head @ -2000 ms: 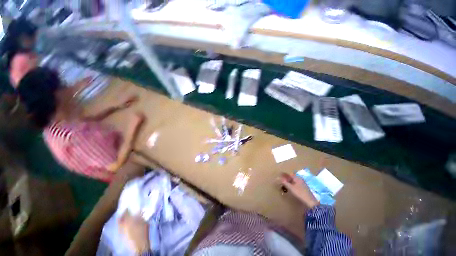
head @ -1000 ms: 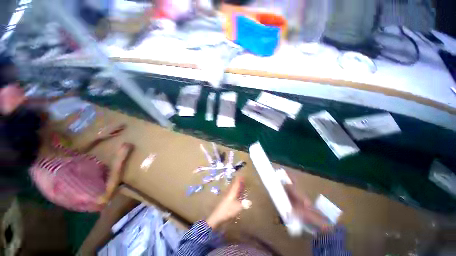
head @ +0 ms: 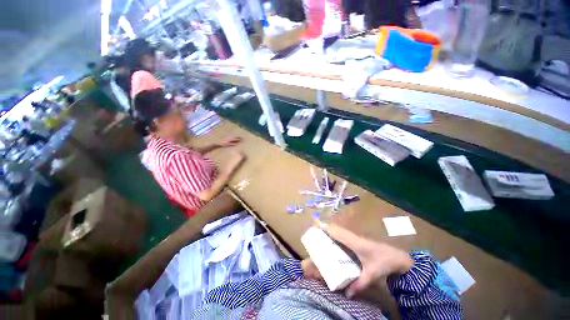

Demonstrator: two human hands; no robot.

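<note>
A slim white retail box (head: 331,259) with small dark print is held tilted in front of my lap. My right hand (head: 378,257) is closed around its right side, with a finger along the top end. My left hand (head: 310,269) is at its left side, mostly hidden behind the box. A loose pile of bagged accessories (head: 325,195) lies on the brown cardboard ledge beyond my hands. A small white card (head: 399,226) lies to the right. A white paper (head: 459,275) and light-blue papers (head: 445,281) lie by my right sleeve, partly covered by it.
An open bulk carton (head: 165,264) with heaped whitish trays (head: 215,262) stands at my left. Several white boxes lie on the green belt (head: 425,181) ahead. A pole (head: 253,75) rises at the belt. A person in red stripes (head: 178,165) sits further left, arms on the ledge.
My right hand has left the blue papers and taken a white box from the belt. My left hand has left the carton and come to the box. The view has turned left.
</note>
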